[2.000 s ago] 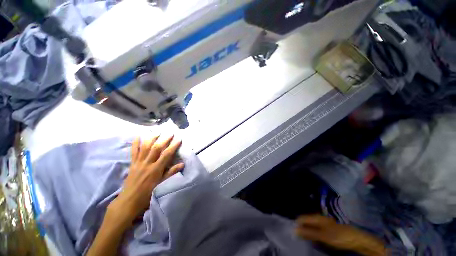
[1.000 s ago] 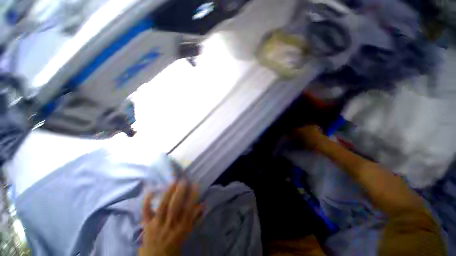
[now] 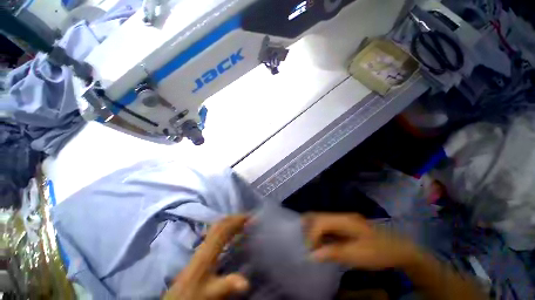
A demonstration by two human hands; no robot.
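Observation:
A light blue-grey garment piece point(image 3: 135, 205) lies bunched over the front left of the white machine table and hangs over its edge. My left hand point(image 3: 214, 263) is at the bottom centre, its fingers on a blurred part of this cloth. My right hand point(image 3: 340, 240) is to its right, fingers curled at the right side of the same cloth and gripping it. Both hands are off the table's front edge. The white JACK sewing machine point(image 3: 217, 70) stands behind, with its dark fitting by the needle area point(image 3: 192, 133) above the bed.
A yellowish open box point(image 3: 384, 65) with pale small items stands right of the machine, beside black-handled scissors point(image 3: 437, 51). A ruler strip point(image 3: 328, 137) runs along the front edge. Garments point(image 3: 53, 105) are heaped behind left, and a white cloth bundle point(image 3: 498, 176) lies at right.
My right hand has come back from the dark area at right to the cloth beside my left hand. My left hand has left the needle area with the cloth. The view has shifted.

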